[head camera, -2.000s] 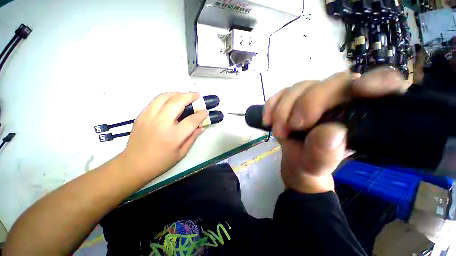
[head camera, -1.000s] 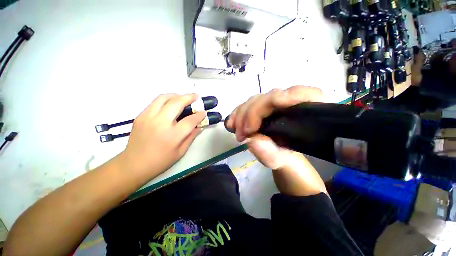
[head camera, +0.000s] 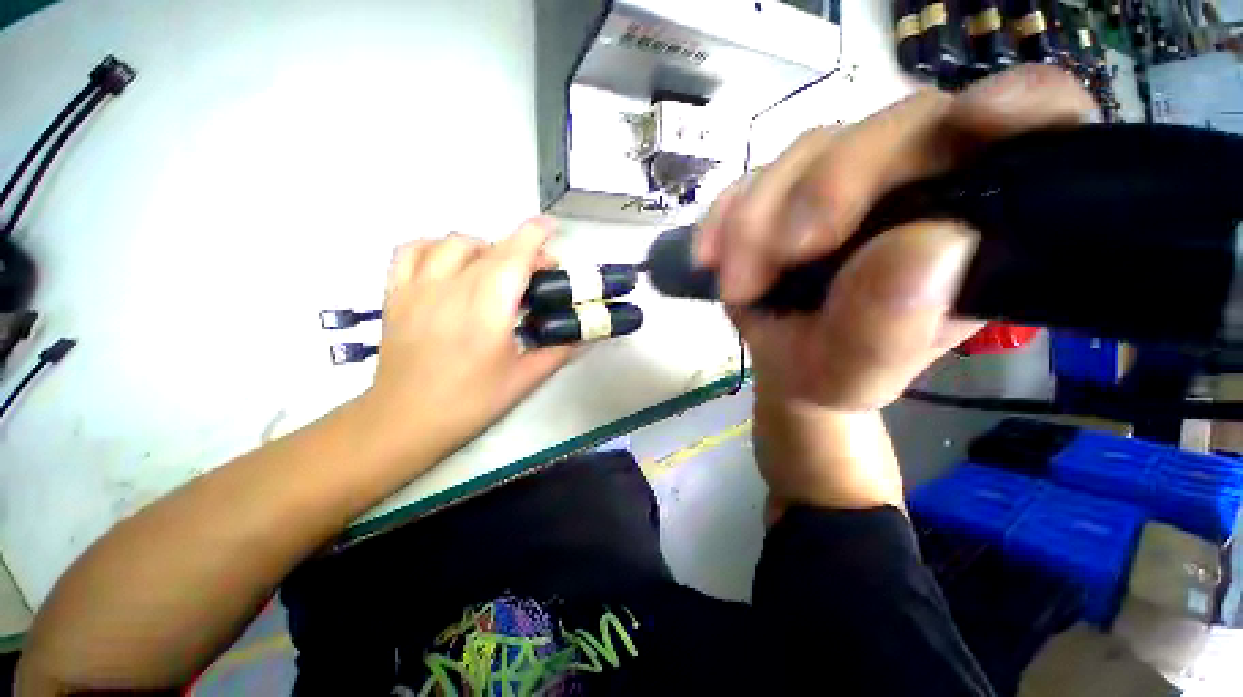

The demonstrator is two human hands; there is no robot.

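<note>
Two black housings [head camera: 594, 321] with pale tan bands lie side by side on the white bench. My left hand [head camera: 457, 320] holds them at their left ends. Their short cable leads come out left of the hand, ending in small flat connectors [head camera: 352, 353]. My right hand [head camera: 832, 245] is closed around a large black electric screwdriver [head camera: 1091, 232], slightly blurred. Its nose points left at the end of the upper housing, very close to it. The bit is barely visible, and I cannot tell whether it touches.
A grey-white metal screw feeder [head camera: 627, 150] stands behind the housings. Black units with paired leads [head camera: 102, 85] lie at the left. Many banded black units [head camera: 984, 34] are heaped at the back right. Blue bins [head camera: 1043, 524] and cardboard [head camera: 1175, 579] are at the lower right.
The screwdriver was at the lower housing a second ago; it is now at the upper one, higher in view. My left hand's fingers have shifted left, showing more of both housings.
</note>
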